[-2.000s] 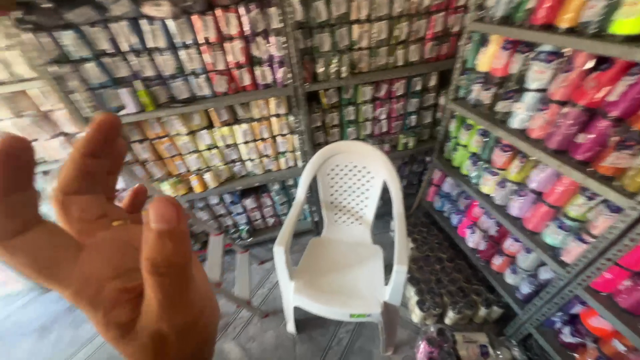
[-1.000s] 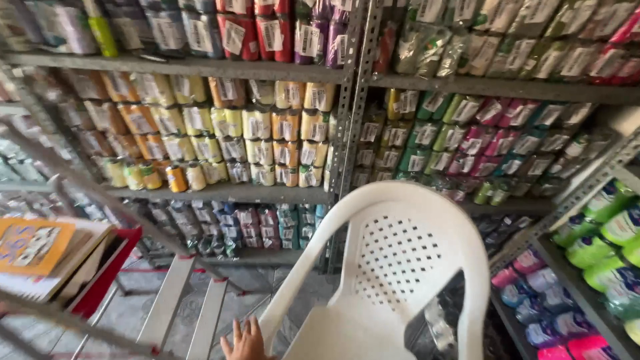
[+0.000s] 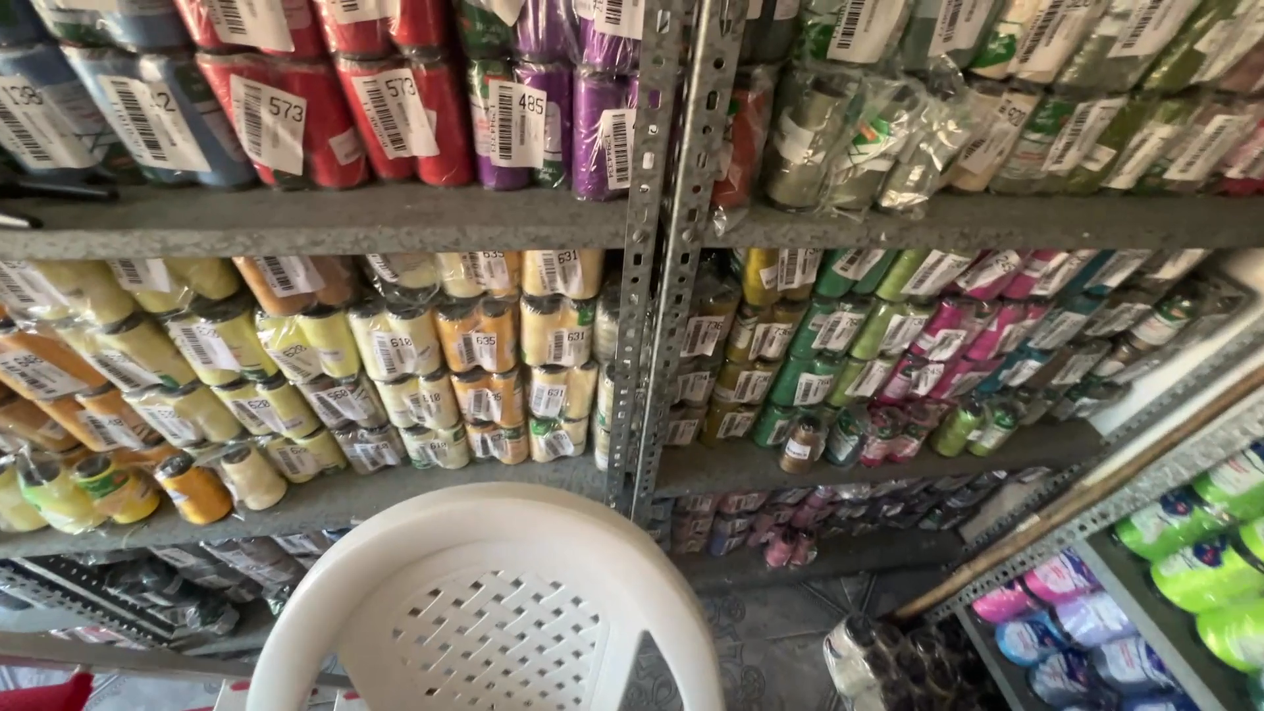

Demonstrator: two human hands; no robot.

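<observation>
Neither my left hand nor my right hand shows in the head view at this moment. A white plastic armchair [image 3: 499, 632] stands low in the middle, its latticed backrest and curved top rim facing me. Behind it, grey metal shelves [image 3: 326, 219] hold stacked thread spools in clear wrap with barcode labels. Red spools [image 3: 286, 114] and purple spools [image 3: 523, 123] fill the upper left shelf. Yellow and orange spools [image 3: 484, 336] sit on the shelf below. Green and magenta spools [image 3: 869, 346] stand on the right-hand middle shelf.
Perforated metal uprights [image 3: 660, 296] rise behind the chair. At right, an angled shelf [image 3: 1155, 602] holds neon green, pink and blue spools. Dark wrapped spools [image 3: 899, 662] stand on the patterned tile floor [image 3: 760, 642]. A red object [image 3: 49, 691] shows at the lower left edge.
The hand seen raised at left two seconds ago, then low near the chair's armrest one second ago, is out of view. The view has moved closer to the shelves.
</observation>
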